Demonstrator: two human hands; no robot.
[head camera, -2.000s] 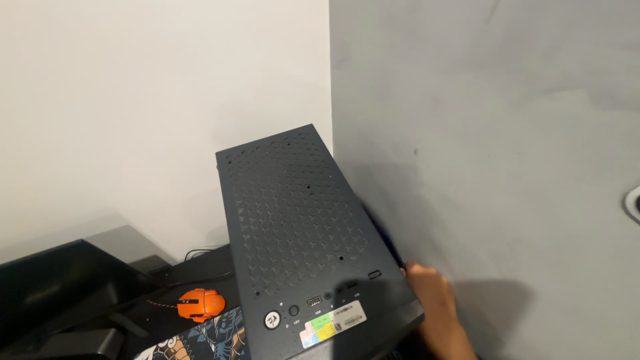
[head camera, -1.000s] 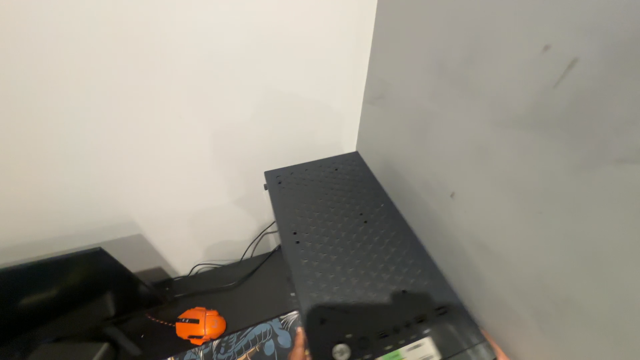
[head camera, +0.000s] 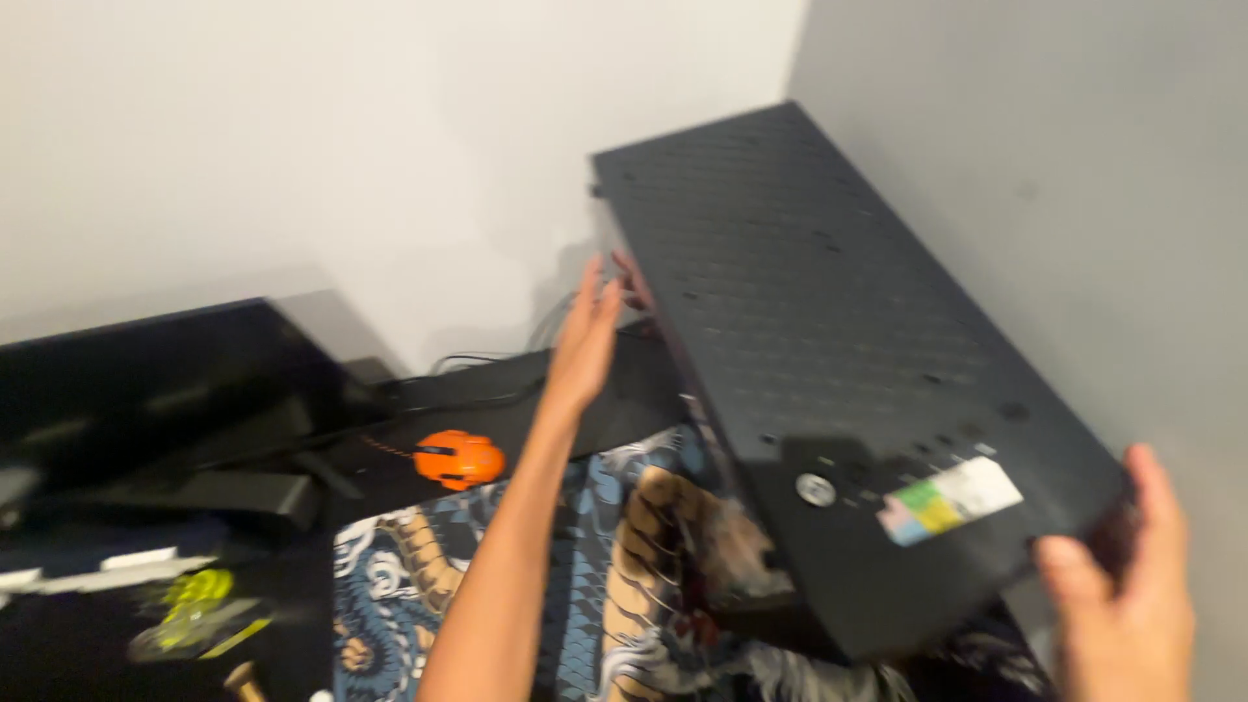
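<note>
A black desktop computer case (head camera: 829, 322) stands tilted in view near the wall corner, its perforated top facing me. A round power button (head camera: 815, 489) and a coloured sticker (head camera: 951, 499) lie near its front edge. My right hand (head camera: 1121, 585) grips the front right corner, thumb and fingers on either side. Beside the case's left side panel, toward its rear, my left hand (head camera: 588, 336) is raised with fingers apart; whether it touches the panel I cannot tell. The glossy side panel reflects that hand. The picture is blurred.
A patterned desk mat (head camera: 468, 546) lies under and left of the case. An orange mouse (head camera: 460, 459) rests on the black desk (head camera: 419, 400), with cables (head camera: 478, 359) behind it. A dark monitor (head camera: 166, 390) stands at left, above yellow-green items (head camera: 200, 595). The grey wall (head camera: 1053, 175) is close at right.
The case has come away from the grey wall and turned, its left side panel now showing. My left hand, at the case's lower left edge one second ago, has moved toward the rear.
</note>
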